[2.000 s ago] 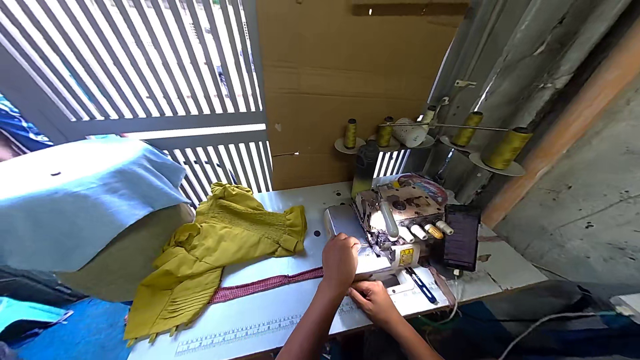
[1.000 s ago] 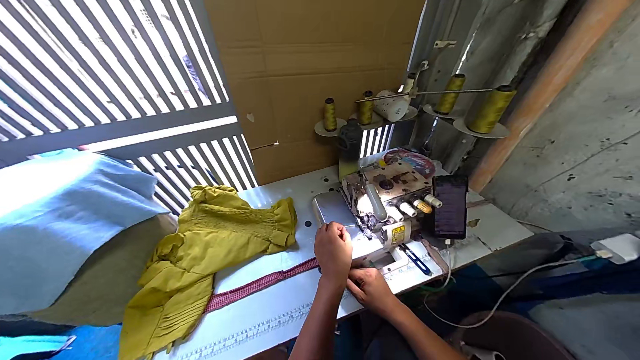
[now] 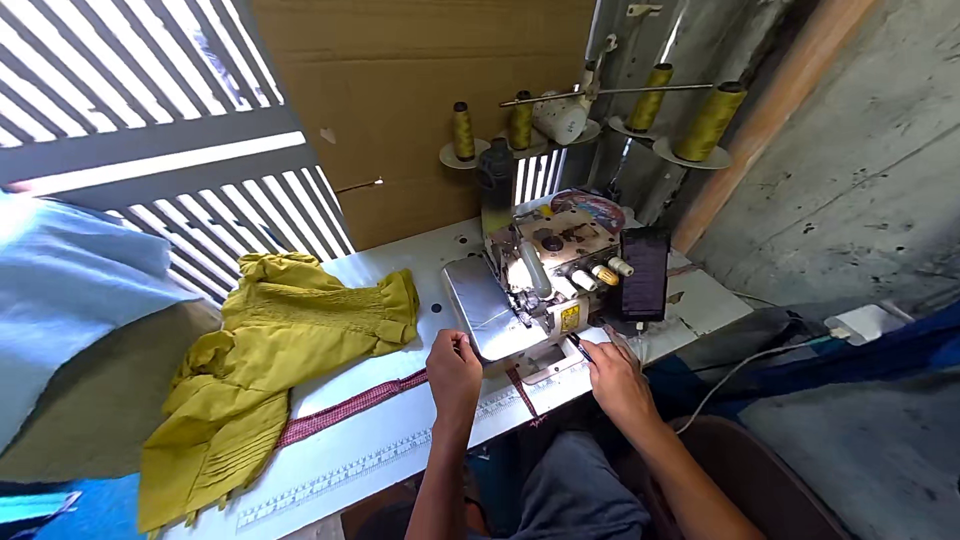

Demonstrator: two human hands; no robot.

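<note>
An overlock sewing machine (image 3: 570,247) with a flat metal side plate (image 3: 487,304) stands on the white table. My left hand (image 3: 455,365) is at the plate's near left corner, its fingertips bunched; whether it grips the strip there is hidden. A red checked fabric strip (image 3: 352,406) runs from under a yellow-green gathered garment (image 3: 322,315) to my left hand. A narrow end of red checked fabric (image 3: 523,394) hangs over the table's front edge, right of that hand. My right hand (image 3: 616,375) holds a small dark tool (image 3: 579,347), partly hidden by the fingers, below the machine's front.
Yellow-green thread cones (image 3: 707,124) stand on holders behind the machine. A phone (image 3: 644,274) leans at its right. A measuring tape (image 3: 337,478) lies along the front edge. Blue cloth (image 3: 82,277) bulges at the left; a white charger with cable (image 3: 862,324) is at the right.
My right hand has moved right, away from my left hand, and now holds the dark tool that lay on the machine's front. The narrow strip end now shows between the hands.
</note>
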